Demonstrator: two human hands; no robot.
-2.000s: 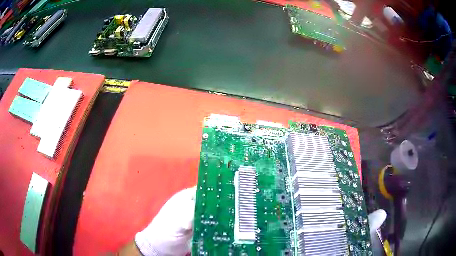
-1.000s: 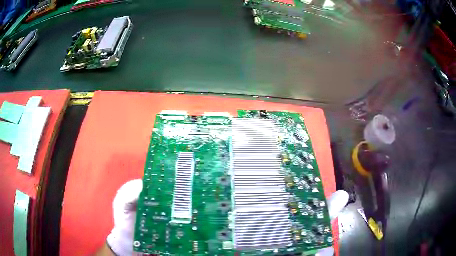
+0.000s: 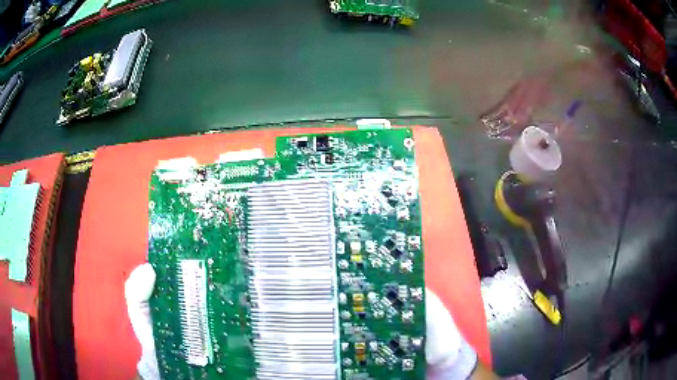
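Observation:
A green circuit board is held underside up over the orange-red work mat. It bears one wide and one narrow pale ribbed rectangle, with white connectors along its far edge. My left hand, in a white glove, grips the board's left edge, with the thumb showing. My right hand, also white-gloved, is at the board's lower right edge; its fingers are hidden beneath the board. The board's near edge is cut off by the picture's bottom.
A green conveyor belt beyond the mat carries component-side-up boards, one at upper left. Right of the mat lie a white round pot and a black and yellow handheld scanner. Pale green label strips lie on the left mat.
The held board now sits further left in view, closer, and shows more of its right side. My right hand shows more at the board's edge. The view has shifted to the right.

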